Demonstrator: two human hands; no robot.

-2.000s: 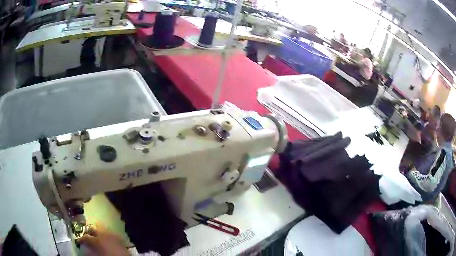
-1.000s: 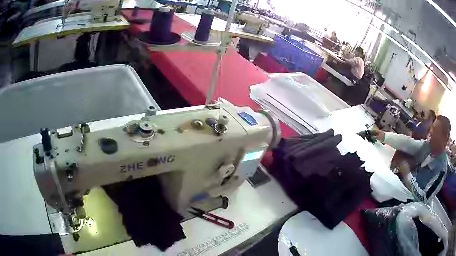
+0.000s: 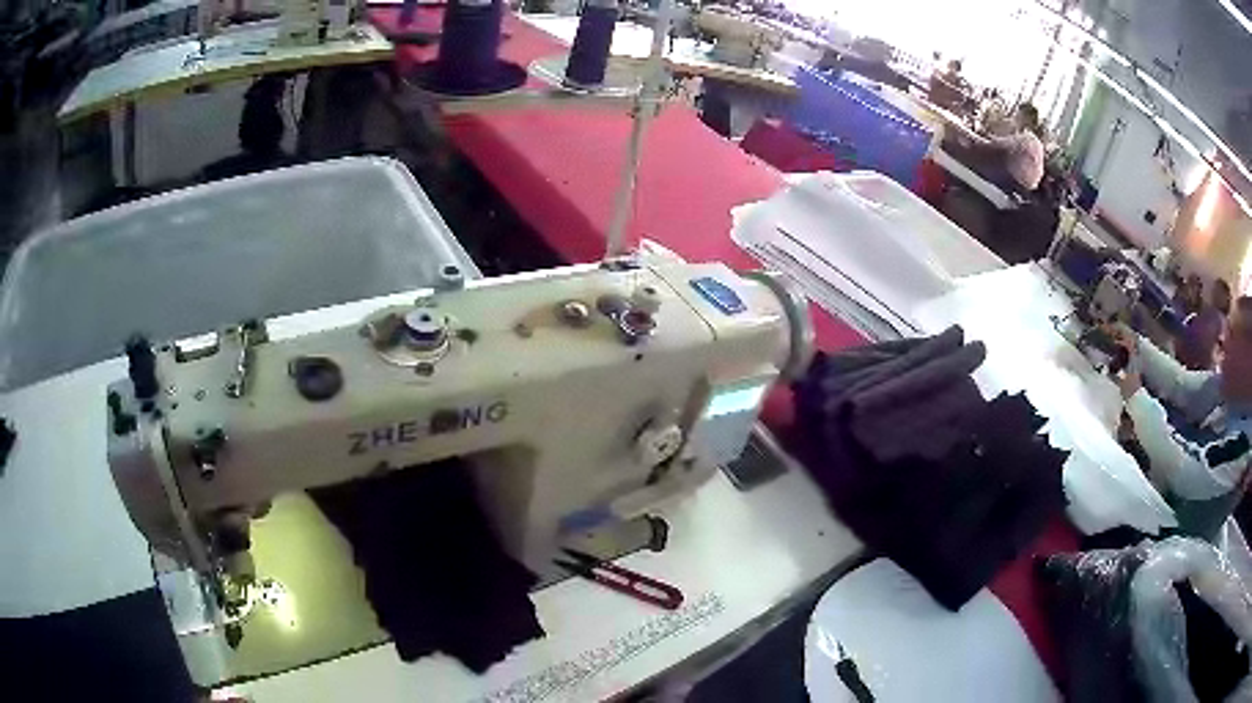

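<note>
A dark fabric panel (image 3: 96, 657) lies flat at the lower left of the table, its right edge just left of the needle area. The cream sewing machine (image 3: 330, 412) stands over the table. Its lamp lights the presser foot (image 3: 236, 599) and the yellow-looking bed, with no cloth seen under the foot. A pile of small dark pieces (image 3: 446, 570) lies under the machine arm. A tiny skin-coloured patch shows at the bottom edge below the bed, too little to tell which hand. Neither of my hands is otherwise visible.
Red and black thread snips (image 3: 621, 577) lie right of the pile. A dark fabric bundle (image 3: 934, 460) rests on the red-covered table (image 3: 625, 172). A translucent bin (image 3: 234, 261) stands behind the machine. A person (image 3: 1192, 412) works at the right edge. A white round surface (image 3: 927, 652) is at the lower right.
The hand seen beside the needle two seconds ago is gone from there. The dark panel now shows larger at lower left. The view has shifted slightly, and the person at right sits nearer the edge.
</note>
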